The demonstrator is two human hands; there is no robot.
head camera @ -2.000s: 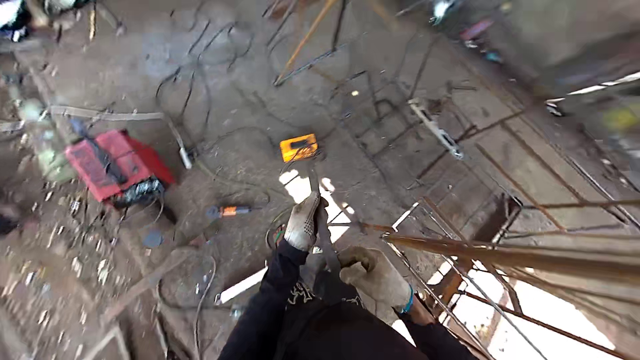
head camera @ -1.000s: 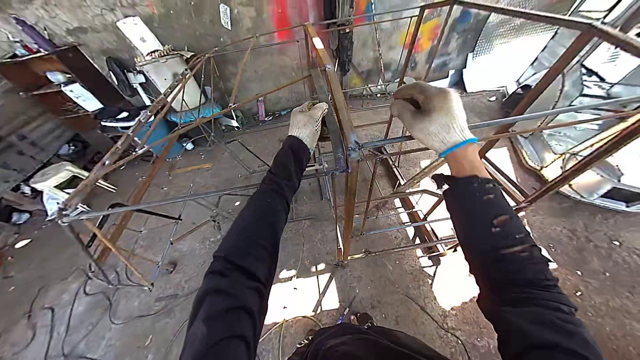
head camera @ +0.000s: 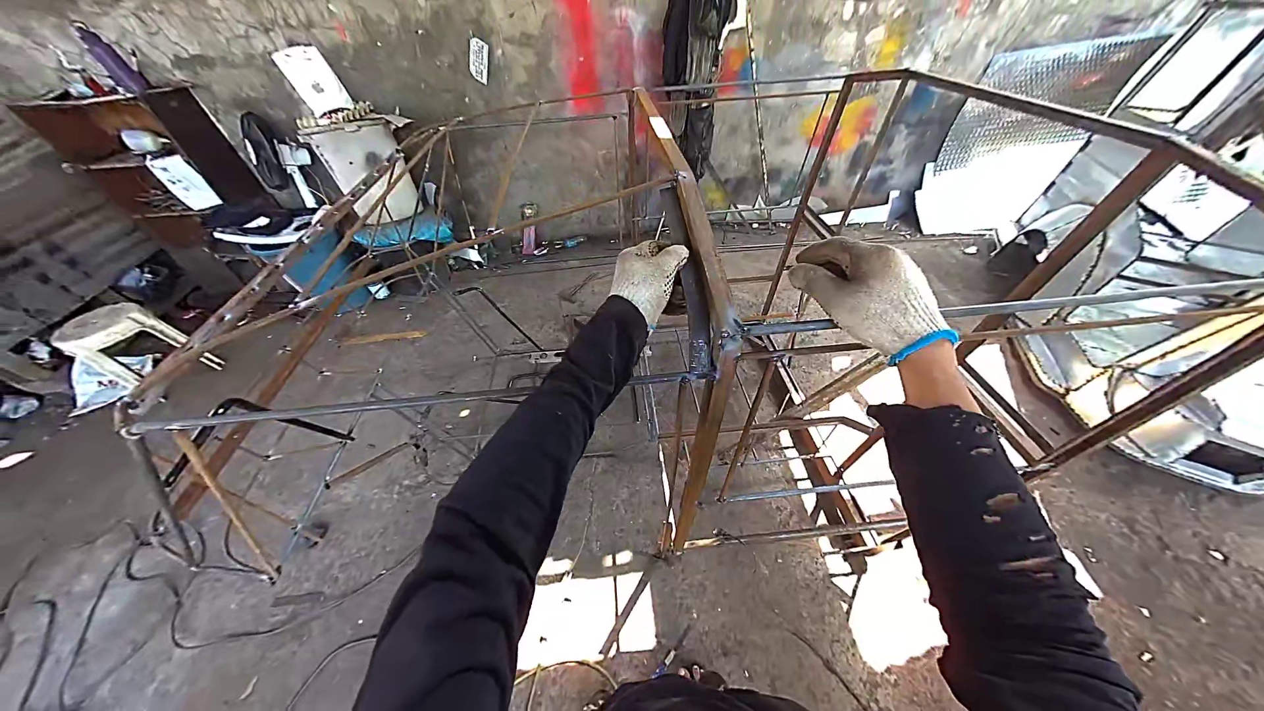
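A large welded frame of rusty and grey steel bars [head camera: 713, 425] stands across the view, with an upright angle bar at its middle. My left hand [head camera: 649, 278], in a whitish knit glove, is curled just left of that upright, by a short dark metal piece [head camera: 694, 276] along it; whether it grips this piece is hard to tell. My right hand [head camera: 869, 286], in a similar glove with a blue cuff, is right of the upright, over a grey horizontal bar [head camera: 1047, 306]. Its thumb and fingers are bent with a gap between them, and nothing shows in them.
Cables [head camera: 178, 602] lie on the concrete floor at the lower left. A white plastic chair [head camera: 123, 331], a wooden shelf [head camera: 188, 148] and a blue bin [head camera: 321, 267] stand at the left. Sheet metal [head camera: 1136, 365] leans at the right. Dark cloth [head camera: 691, 89] hangs on the wall.
The view has swung up from the floor to the steel frame. Two seconds ago both hands were low near my body; since one second ago they have stayed nearly in place.
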